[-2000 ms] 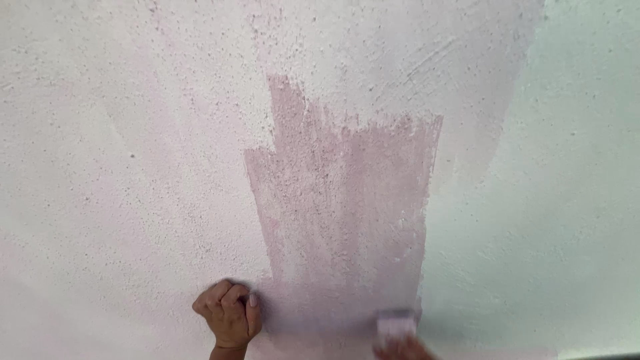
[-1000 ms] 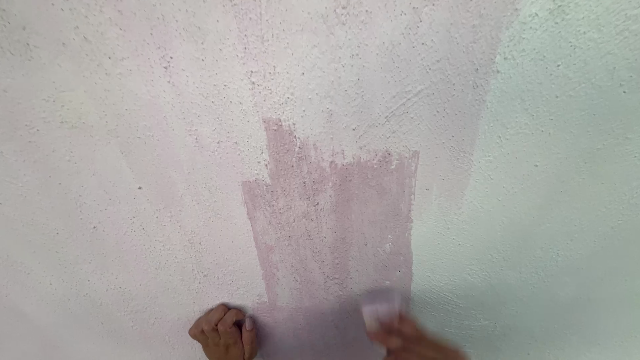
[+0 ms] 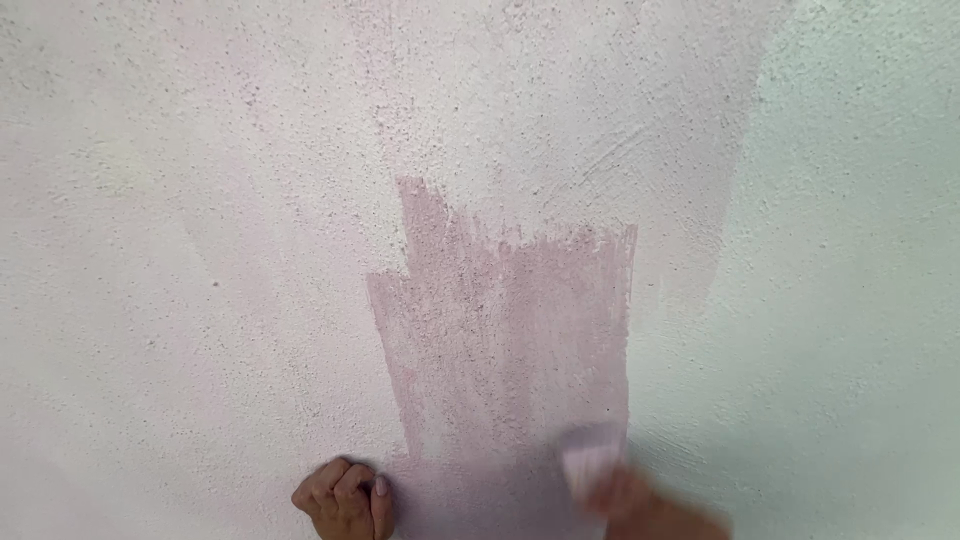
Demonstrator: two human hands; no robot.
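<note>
A rough wall bears a darker pink painted patch (image 3: 517,322) in its middle, with a ragged upper edge. At the patch's lower right, my right hand (image 3: 630,499) is closed on a pale, flat tool, apparently a paintbrush (image 3: 591,454), whose wide end lies at the wall. Both are blurred, so the tool's exact kind is uncertain. My left hand (image 3: 346,499) rests against the wall at the lower left of the patch, fingers curled in, thumb to the right. No object shows in it.
Around the patch, the textured wall (image 3: 225,337) is whitish pink on the left and pale green on the right. Small bumps and streaks cover its upper part. Shadows fall beside both hands.
My right hand and its tool have risen a little against the patch compared with two seconds ago. The left hand keeps its curled shape at the wall. The view has shifted slightly.
</note>
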